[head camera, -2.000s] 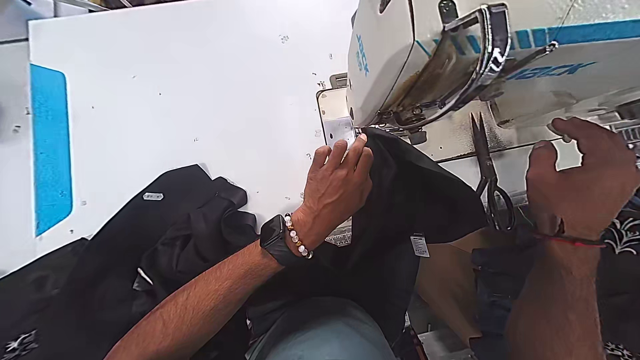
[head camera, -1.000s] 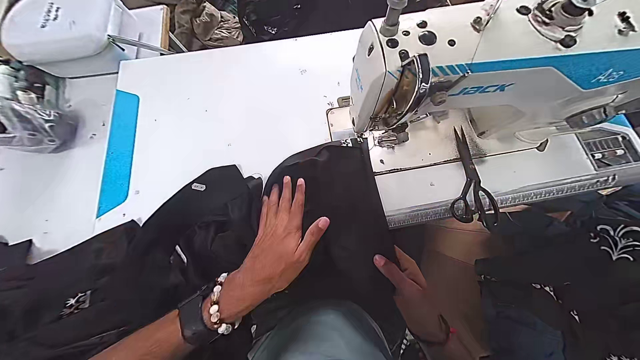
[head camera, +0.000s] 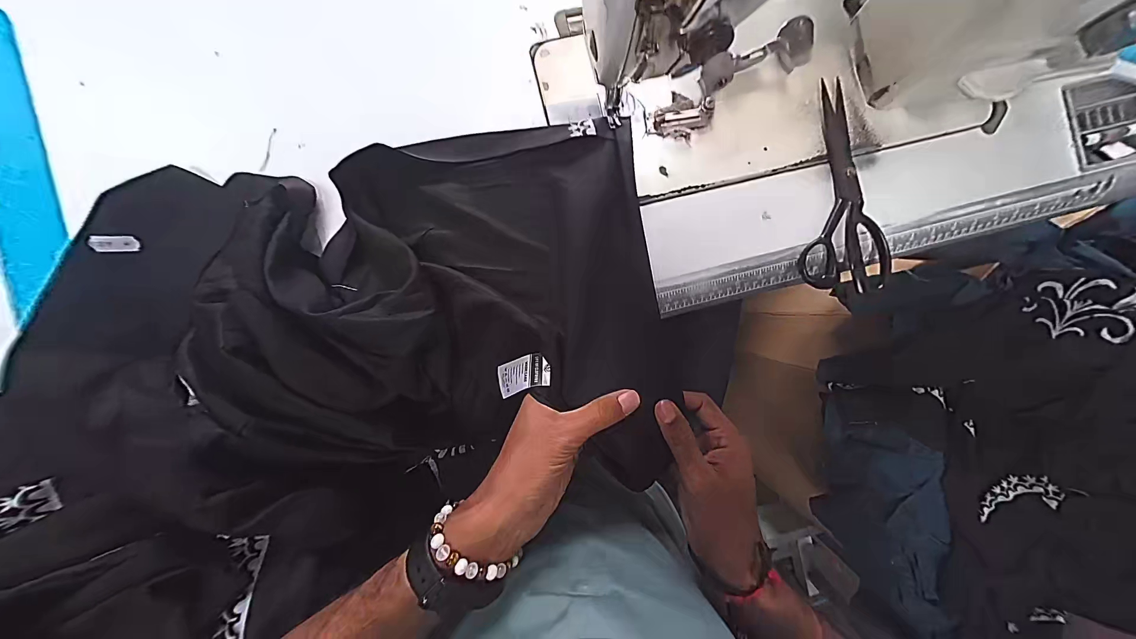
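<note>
A black garment (head camera: 497, 231) lies across the sewing table, its top edge reaching the presser foot (head camera: 613, 111) of a sewing machine. Near the garment's lower right, my left hand (head camera: 550, 453) grips the cloth with the thumb on top and the fingers hidden beneath. My right hand (head camera: 713, 461) pinches the cloth's right edge close beside the left thumb. A white and black fabric label (head camera: 524, 375) shows on the garment just above my left hand. Black scissors (head camera: 843, 195) lie on the machine bed to the right, handles over the front edge.
More black cloth with white embroidery (head camera: 1021, 495) hangs at the right, next to dark blue fabric (head camera: 896, 497). A ruler strip (head camera: 745, 282) runs along the table's front edge. Bunched black cloth (head camera: 89, 355) covers the left side, with a small pale tag (head camera: 114, 243) on it.
My left hand has gone from lying flat on the cloth to gripping its lower edge. My right hand, beside the scissors two seconds ago, is now on the cloth. The view has shifted.
</note>
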